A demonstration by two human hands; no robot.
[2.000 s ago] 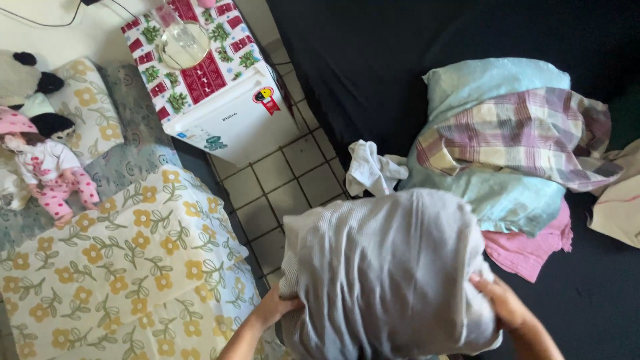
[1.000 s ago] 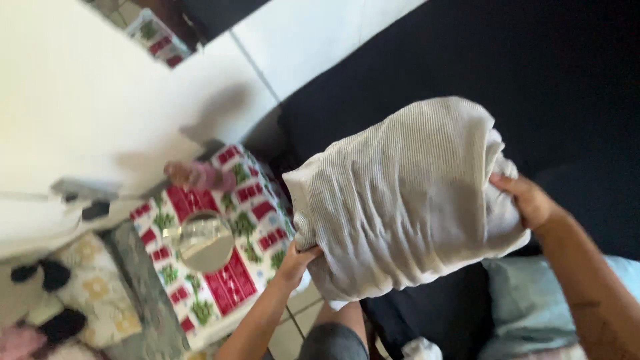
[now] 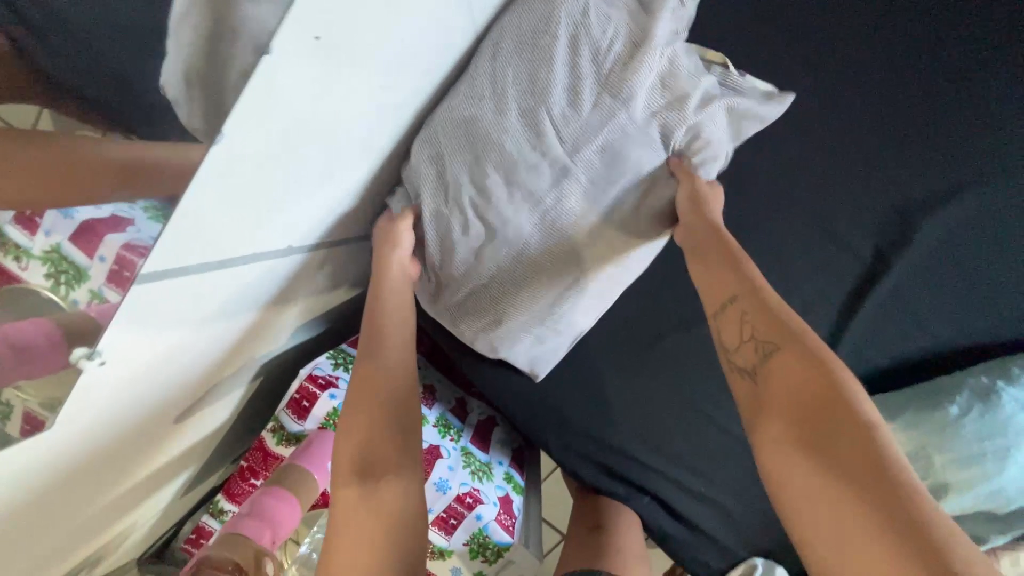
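A pillow in a grey, finely striped pillowcase (image 3: 552,184) lies on the black bed sheet (image 3: 864,200), close against the white wall. My left hand (image 3: 396,244) grips its left edge beside the wall. On the other side, my right hand (image 3: 698,200) holds the fabric of the right edge, below a loose, pointed end of the case. Part of the fingers of both hands is hidden in or behind the cloth. The top of the pillow runs out of view.
A mirror (image 3: 104,160) hangs on the white wall (image 3: 280,160) at the left. Below stands a surface with a Christmas-print cloth (image 3: 472,480), bearing a pink-banded object (image 3: 268,512). A light blue pillow (image 3: 964,436) lies at the lower right. Tiled floor shows at the bottom.
The grey pillow, held up in both hands earlier, now rests on the black sheet by the wall. The view has swung toward the wall and mirror.
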